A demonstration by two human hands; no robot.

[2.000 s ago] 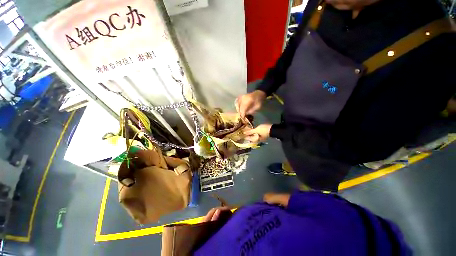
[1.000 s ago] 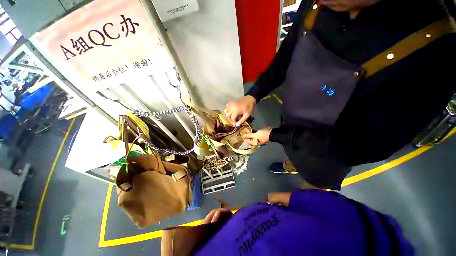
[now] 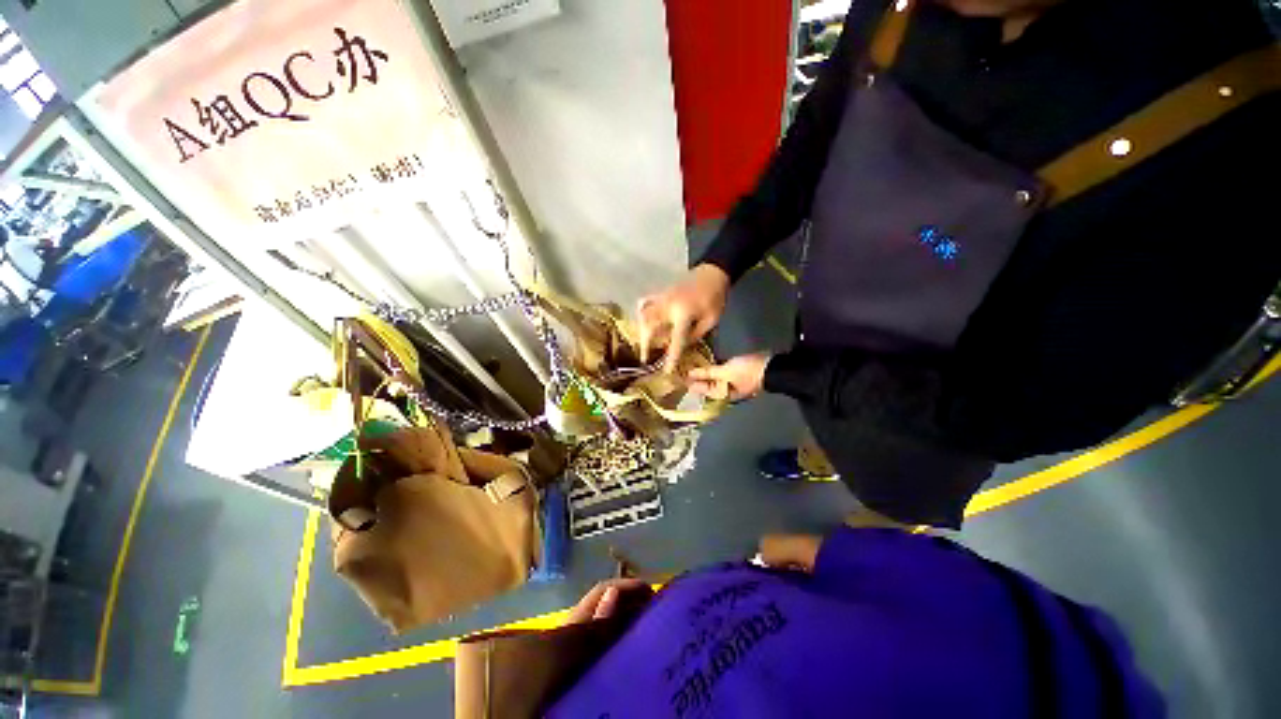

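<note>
My left hand (image 3: 611, 601) is at the bottom centre, partly hidden by my purple top; its fingers hold a flat tan panel (image 3: 520, 677), cut off by the bottom edge. A patch of bare skin, seemingly my right hand (image 3: 791, 551), shows at the top of the purple cloth; its fingers and any hold are hidden. Ahead, a co-worker's two hands (image 3: 680, 320) are at the opening of a small tan sample bag (image 3: 646, 414) hanging by the pillar. A larger brown sample tote (image 3: 438, 545) hangs to its lower left.
A person in a dark apron (image 3: 913, 225) stands at the right. A white pillar (image 3: 597, 141) with a pink sign (image 3: 302, 134) is at the upper left. Chain straps (image 3: 464, 312), a patterned item (image 3: 614, 464) and a metal rack (image 3: 618, 509) are around the bags. Yellow lines cross the dark floor.
The co-worker's upper hand has moved down and left into the small bag's opening. My left hand and the tan panel keep nearly the same position.
</note>
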